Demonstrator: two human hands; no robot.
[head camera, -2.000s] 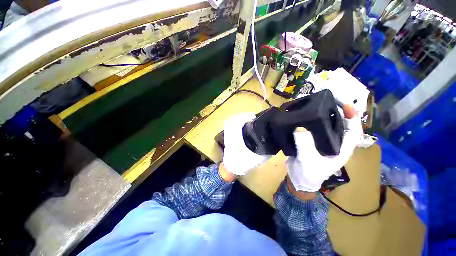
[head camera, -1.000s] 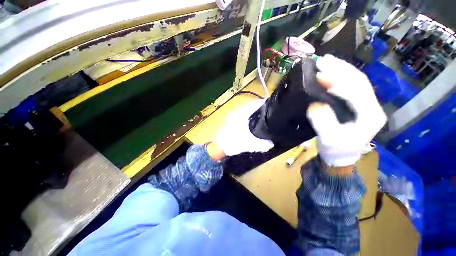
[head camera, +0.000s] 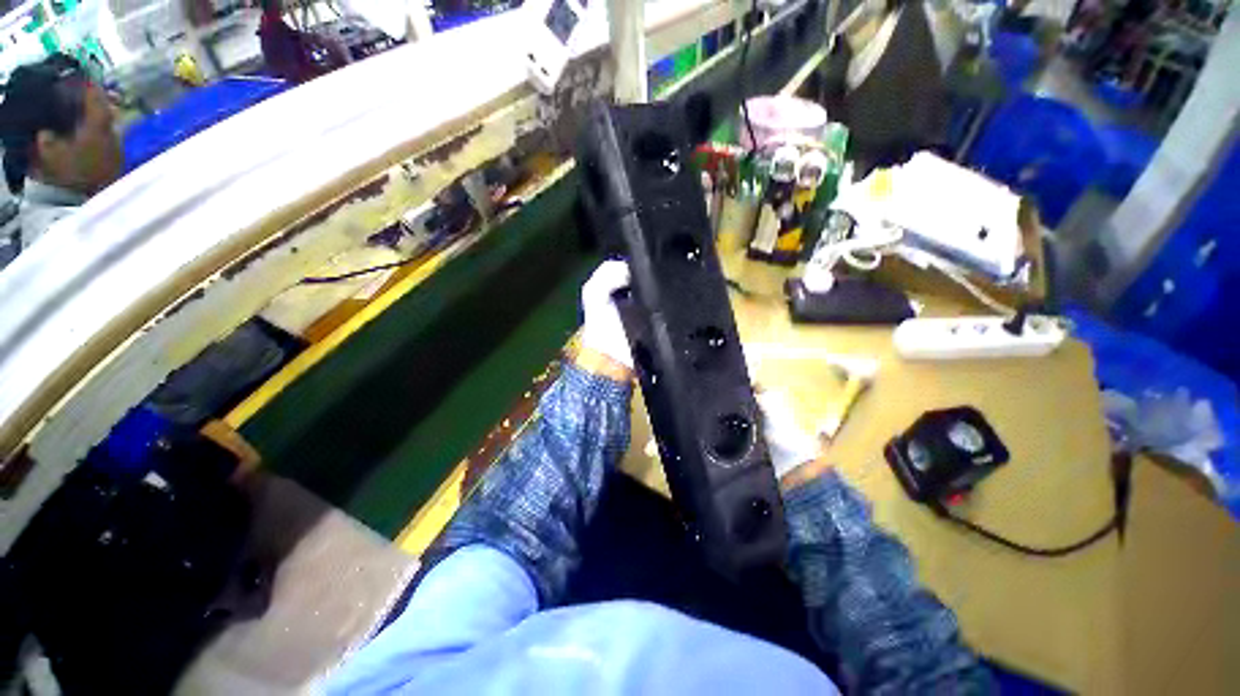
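Note:
A joined socket strip (head camera: 691, 326), a long black bar with several round sockets in a row, is held up steeply in front of me, its far end tilted toward the belt. My left hand (head camera: 607, 316), in a white glove, grips its left side near the middle. My right hand (head camera: 791, 432), also white-gloved, is at its right side near the lower end, partly hidden behind the strip. The powered base socket (head camera: 948, 453), black with a small red light and a black cord, lies on the bench to the right.
A white extension strip (head camera: 982, 337) and a black adapter box (head camera: 850, 301) lie at the back of the tan bench. A small yellowish tool (head camera: 849, 398) is near my right hand. The green belt (head camera: 394, 394) runs at left. Black modules (head camera: 123, 544) are piled at left. A person (head camera: 61, 143) is far left.
The black piece came away from over the bench and is now raised and turned, showing its row of sockets. My right hand moved down and left. The view shifted, revealing the base socket and white strip.

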